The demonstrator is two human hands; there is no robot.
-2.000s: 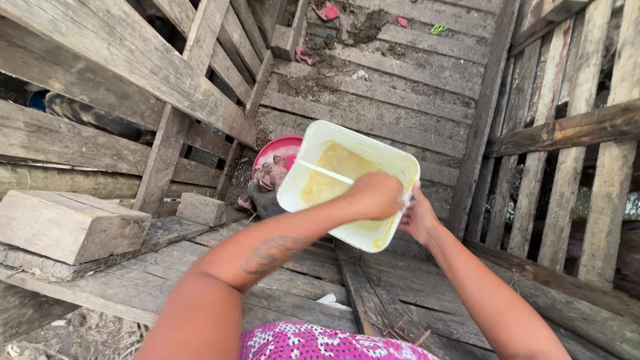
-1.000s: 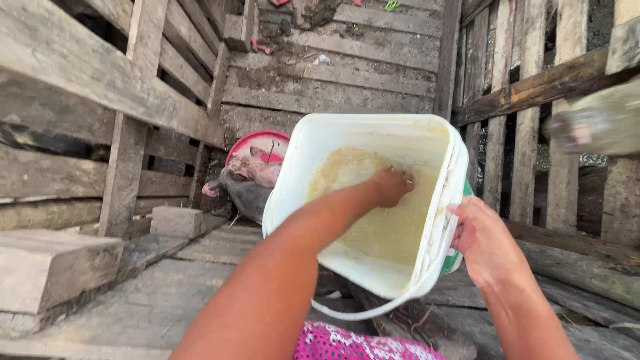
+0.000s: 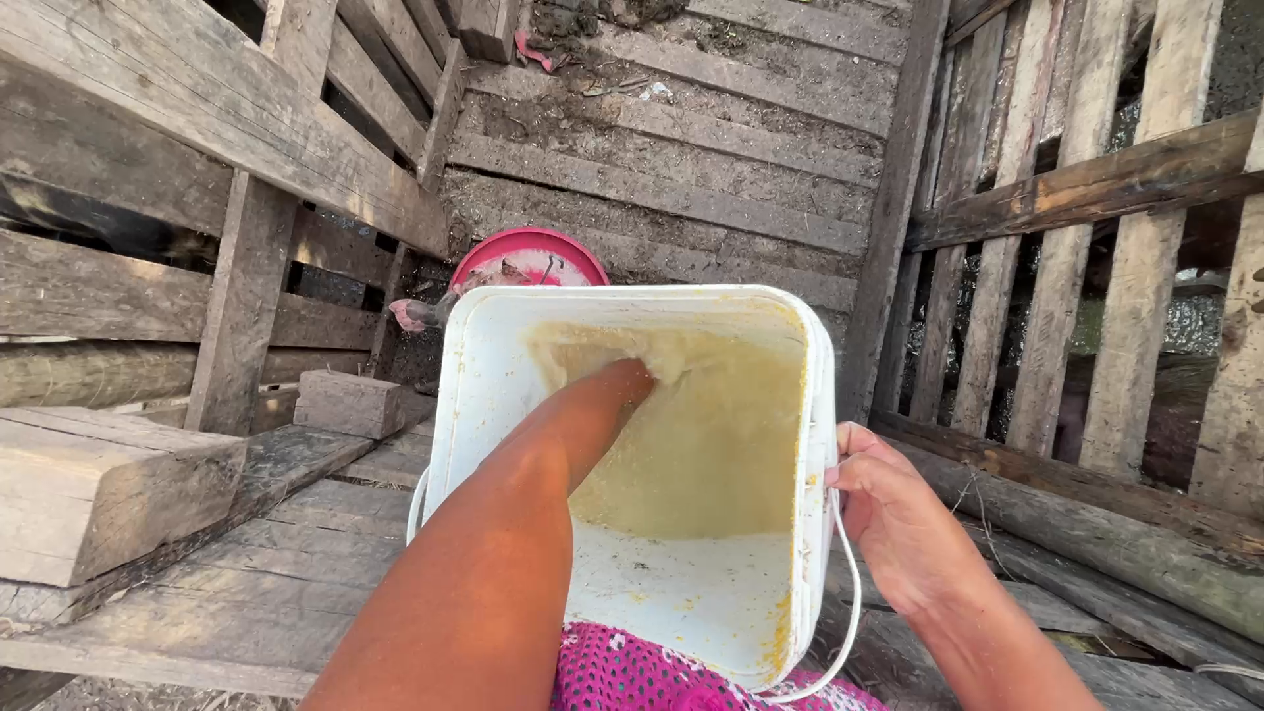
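Note:
A white plastic bucket [image 3: 691, 602] with rounded corners tilts above my lap and holds cloudy yellowish liquid [image 3: 701, 454]. Into that liquid reaches my left hand [image 3: 632, 375], sunk to about the wrist, so its fingers are hidden. At the bucket's right side, my right hand [image 3: 879, 494] grips the rim, with the thin white bail handle [image 3: 851, 602] hanging beside it. Yellow residue sticks to the rim. Beyond the bucket's far left corner lies a pink basin [image 3: 533, 240], partly covered by the bucket. A pink snout [image 3: 410, 314], which looks like a pig's, shows beside it.
Slatted wooden walls stand at the left [image 3: 247, 296] and right [image 3: 1047, 306] of a dirty plank floor [image 3: 671, 178]. Thick wooden blocks [image 3: 148, 484] sit on the left ledge. Pink scraps [image 3: 533, 51] lie on the far floorboards.
My left hand has sunk deeper into the liquid; its back showed one second ago. Since two seconds ago the bucket has come closer to me. My right hand stays on its right side.

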